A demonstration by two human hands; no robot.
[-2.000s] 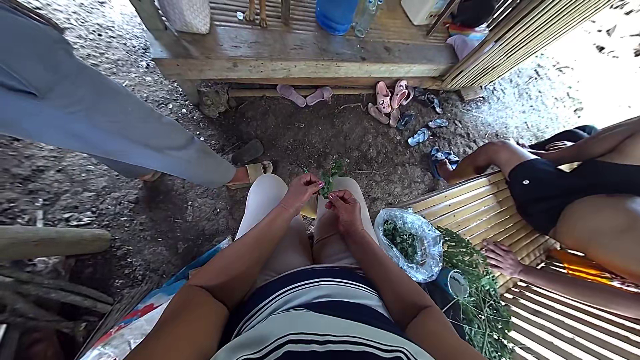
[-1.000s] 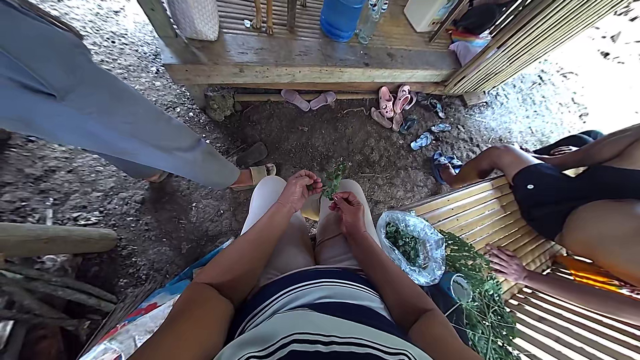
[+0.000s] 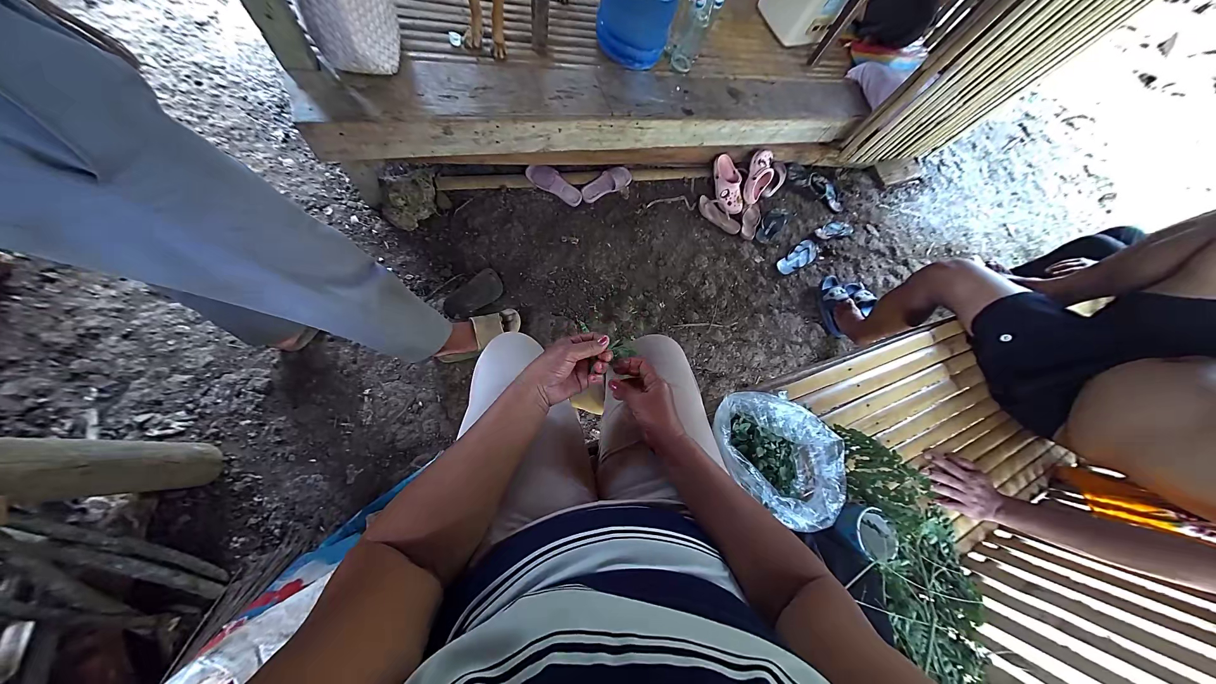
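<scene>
Above my knees, my left hand [image 3: 570,369] pinches a small green leafy sprig [image 3: 619,353] between thumb and fingers. My right hand [image 3: 648,394] is close beside it, fingertips bent together at the lower side of the sprig; whether they grip a stem is too small to tell. To the right of my thigh, a clear plastic bag [image 3: 825,480] stands with its mouth spread, holding loose green leaves [image 3: 763,451]. Beyond the bag, a heap of leafy branches [image 3: 936,589] lies on the bamboo bench around a cup-like container [image 3: 866,534].
A person in black shorts sits on the bamboo bench [image 3: 883,385] at right, one hand [image 3: 964,484] resting on its slats. Someone in grey trousers [image 3: 218,209] stands at left. Ahead are a wooden platform [image 3: 589,133], pink clogs [image 3: 728,182] and other footwear on the dirt. Logs [image 3: 104,465] lie at left.
The sprig stood up taller above my fingers in the earlier frames; now it shows lower and smaller between my hands. Both hands remain over my knees.
</scene>
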